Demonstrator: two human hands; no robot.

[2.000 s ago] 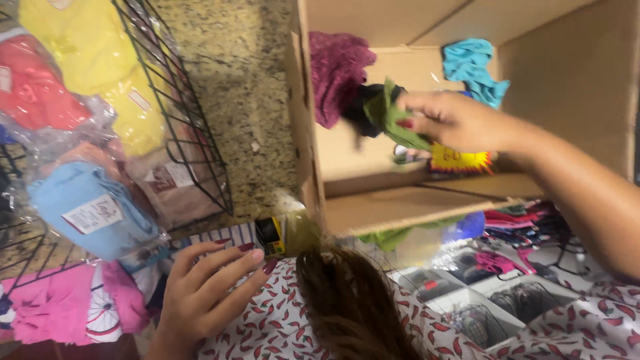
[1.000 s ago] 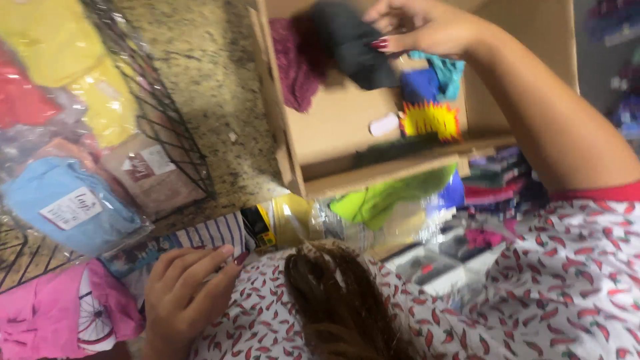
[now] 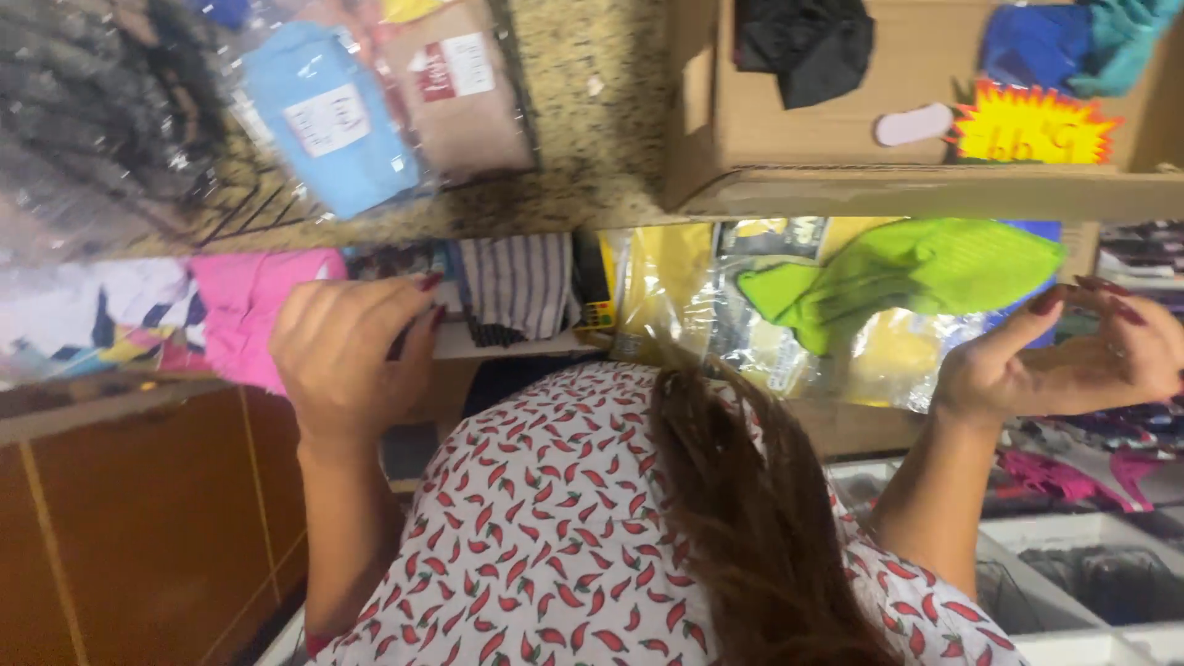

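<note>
My left hand [image 3: 356, 356] is raised with bent fingers in front of a pink folded garment [image 3: 259, 310]; whether it holds anything cannot be told. Near the right edge, my right hand [image 3: 1064, 356] has curled fingers with the thumb apart and nothing visible in them. Beside it lies a lime-green cloth garment [image 3: 911, 273] on yellow plastic packages [image 3: 666, 287]. Above, an open cardboard box [image 3: 888, 190] holds a black cloth item [image 3: 805, 46], a blue one [image 3: 1036, 46], a teal one [image 3: 1133, 42] and a yellow-and-red price sign [image 3: 1036, 129].
Clear-bagged clothes, one light blue [image 3: 328, 116] and one beige [image 3: 462, 88], lie on a granite counter [image 3: 592, 102] at the upper left. A striped folded cloth [image 3: 520, 282] sits below the counter. White divided compartments [image 3: 1073, 546] stand at the lower right.
My right hand was in the box at a green cloth, then at a black one; now it is outside, below the box. The view has shifted.
</note>
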